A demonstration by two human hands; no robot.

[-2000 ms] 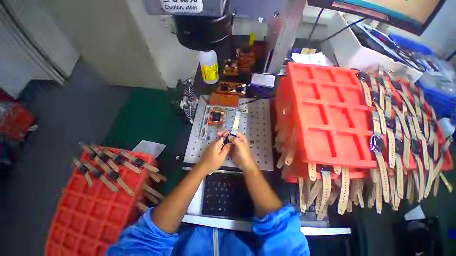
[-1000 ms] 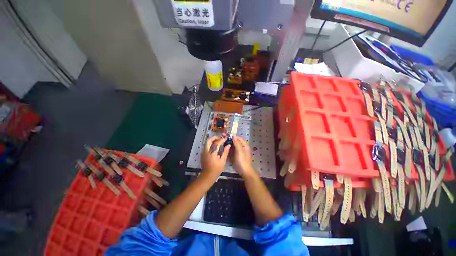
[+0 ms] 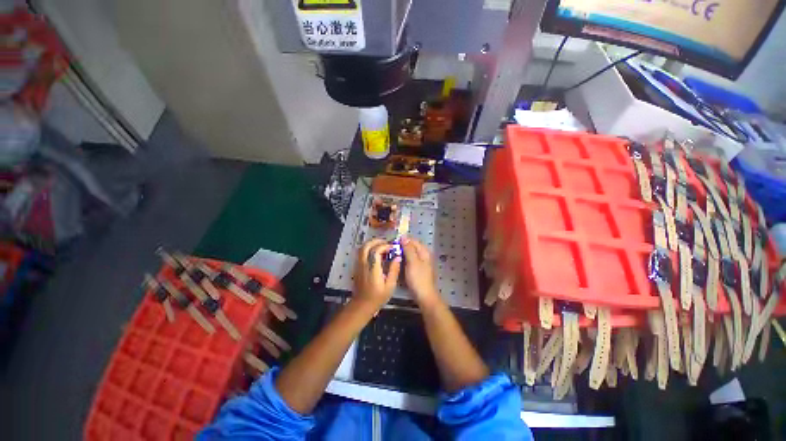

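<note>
A watch (image 3: 395, 251) with a small dark head is held between my two hands above the front of the perforated plate (image 3: 455, 250). One pale strap end points away from me between the fingertips; the rest is hidden by the fingers. My left hand (image 3: 376, 274) has its fingers closed around the head's left side. My right hand (image 3: 419, 270) pinches it from the right. The orange-brown fixture (image 3: 383, 214) with a dark centre sits on the plate just beyond my hands, with no watch seen in it.
The laser head (image 3: 369, 79) hangs above the back. A tall stack of red trays (image 3: 595, 263) with watches stands right; another red tray (image 3: 159, 370) with several watches lies left. A white bottle (image 3: 374, 133), spare fixtures (image 3: 398, 184) and keyboard (image 3: 389, 344) are also there.
The view has shifted slightly. Both hands stay together over the plate's front, and the watch head between the fingers has turned and now shows a bluish-white glint.
</note>
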